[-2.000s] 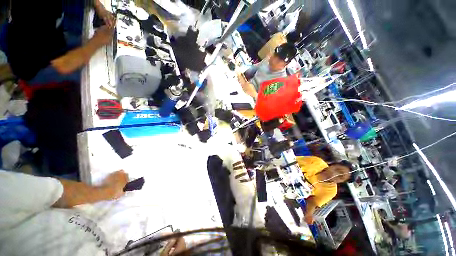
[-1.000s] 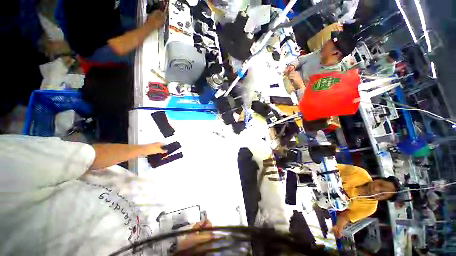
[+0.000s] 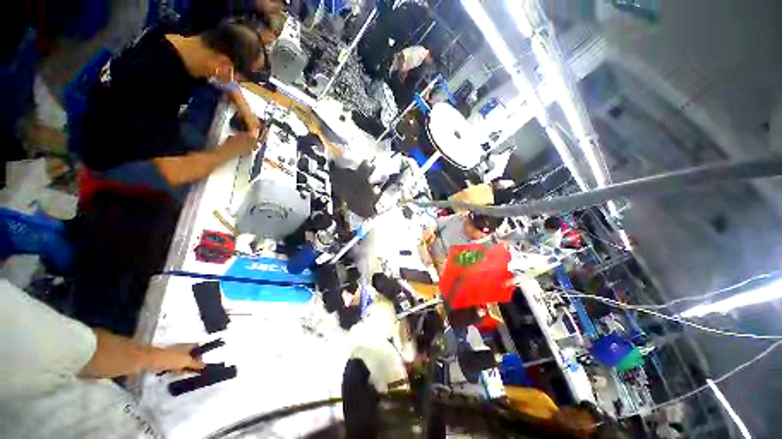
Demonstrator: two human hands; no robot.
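Observation:
My left hand (image 3: 178,358) reaches over the white table (image 3: 283,343) from the left edge. Its fingers are on a short black strip (image 3: 207,347) and seem to pinch it. A longer black strip (image 3: 203,380) lies beside the fingertips, partly close under the hand. Another black piece (image 3: 210,306) lies flat farther up the table. My right hand is not in view.
A blue board (image 3: 267,290), a red handheld item (image 3: 214,246) and a grey rounded machine part (image 3: 274,206) sit up the table. A person in black (image 3: 141,111) works there. A red bag (image 3: 478,276) is across, near another person. A dark curved band crosses the bottom.
The view has tilted upward and shifted. A second black strip now lies at my left hand, unlike two seconds ago. My right hand, earlier at the bottom edge by a clear-framed item, has left the picture.

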